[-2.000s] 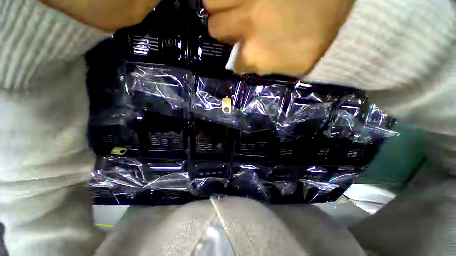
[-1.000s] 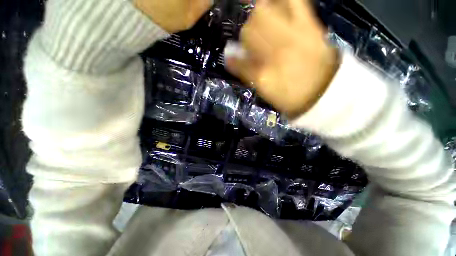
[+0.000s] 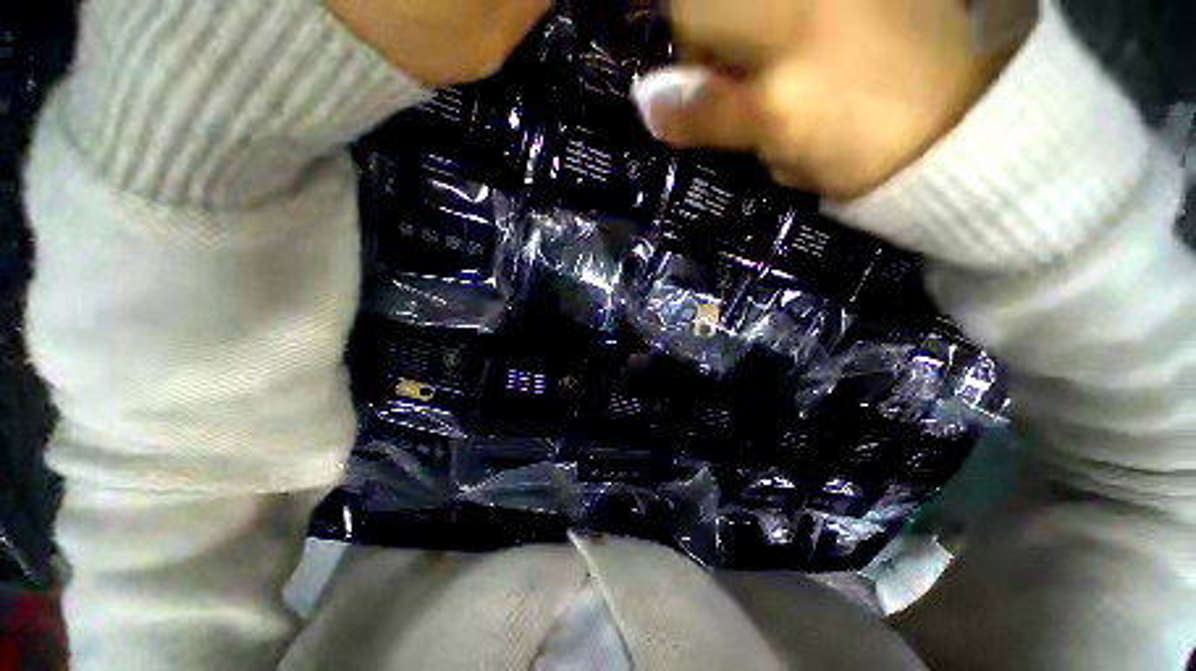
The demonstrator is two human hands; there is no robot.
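Black printed units (image 3: 597, 160) lie in rows in front of me, with small white print. Crinkled clear plastic film (image 3: 577, 256) lies over and between them, with bright glare. Two units carry small yellow marks, one in the middle (image 3: 707, 317) and one at the left (image 3: 415, 389). My right hand (image 3: 833, 98) is over the upper rows, blurred and partly cut off by the top edge. A small white wipe (image 3: 672, 87) shows at its thumb tip. My left hand (image 3: 453, 37) is at the top left; its fingers are cut off or hidden.
My pale sleeves cover both sides. A dark, film-covered area (image 3: 24, 393) shows at the far left. A green surface (image 3: 977, 479) and a loose white sheet (image 3: 914, 574) lie at the lower right. A pale edge (image 3: 312, 577) shows at the lower left, by my clothing.
Since one second ago my right hand has moved right and up with the white wipe, uncovering more printed units. My left hand has hardly moved. The view has turned since the earliest frame.
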